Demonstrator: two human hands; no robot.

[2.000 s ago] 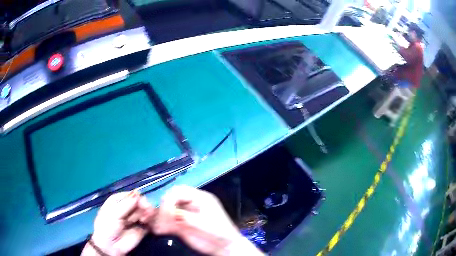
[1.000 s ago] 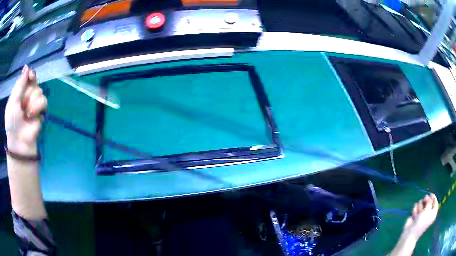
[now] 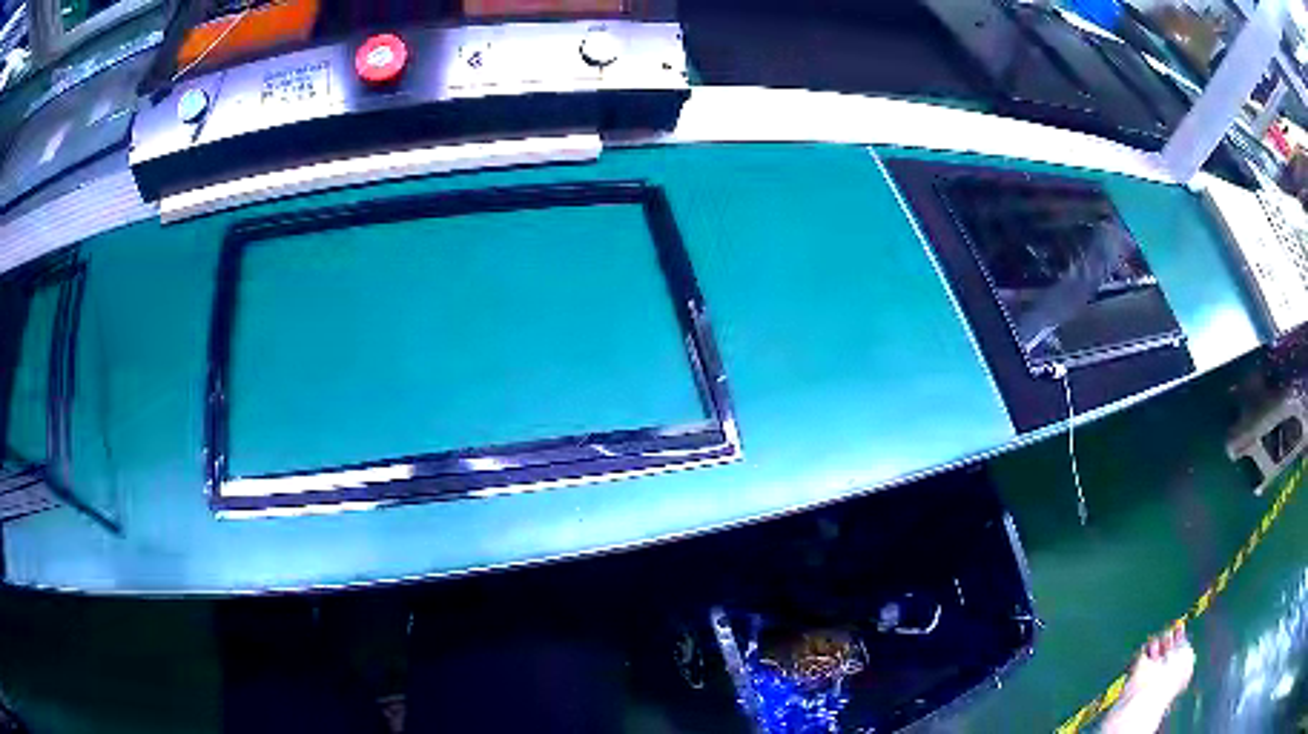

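The black bezel frame (image 3: 474,470) lies flat on the green bench mat (image 3: 803,330), with the mat showing through its opening. White light reflects along its front edge. My right hand (image 3: 1159,685) is small and cut off by the bottom edge at the lower right, away from the frame. Its fingers point up; whether it holds anything cannot be told. My left hand is out of the picture. Several thin dark frames (image 3: 60,359) lie at the far left, cut off by the edge.
A dark glossy panel (image 3: 1069,273) lies at the right, its pale cable hanging over the bench edge. A machine front with a red button (image 3: 382,60) and a white bar (image 3: 380,175) stand behind the frame. A dark bin (image 3: 918,653) with shiny scraps is below the bench.
The long dark strip stretched between my hands no longer shows. My left hand has left the picture. My right hand has moved down to the bottom edge. The view has shifted slightly.
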